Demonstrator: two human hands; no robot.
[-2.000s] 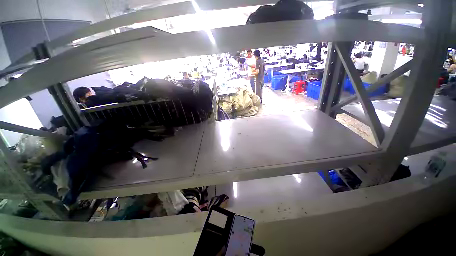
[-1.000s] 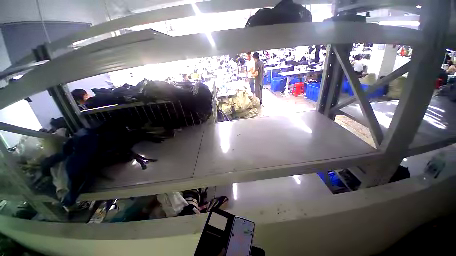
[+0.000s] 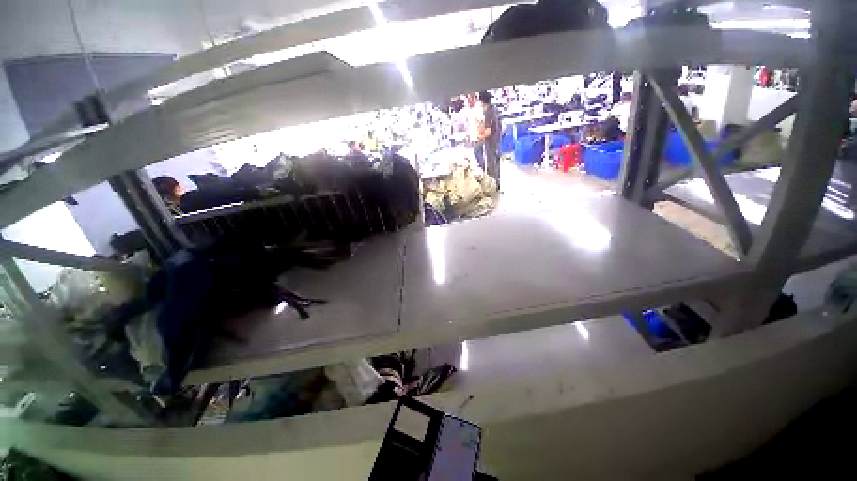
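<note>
A smartphone (image 3: 455,449) with a lit screen stands at the bottom centre, in a dark flip case opened to its left. The case's left flap (image 3: 404,449) has a pale rectangle (image 3: 411,422) on it. The phone's lower end is cut off by the picture's edge. A small dark shape at the phone's lower right may be a fingertip. No hand shows clearly, and I cannot tell which hand holds the phone. A short thin stick or mark (image 3: 466,404) shows just above the phone, too faint to name.
A low white wall (image 3: 564,385) runs across the front. Behind it stands a steel rack (image 3: 526,268) with dark garments (image 3: 202,291) on its left shelf. Crumpled fabric (image 3: 352,380) lies below. Beyond are a person (image 3: 488,141), blue bins (image 3: 603,160) and a red stool-like object (image 3: 568,157).
The view has shifted and tilted slightly, so the rack sits further right in the picture. The phone and case stay at the bottom centre. The dark shape beside the phone shows less, and the thin stick-like mark now shows.
</note>
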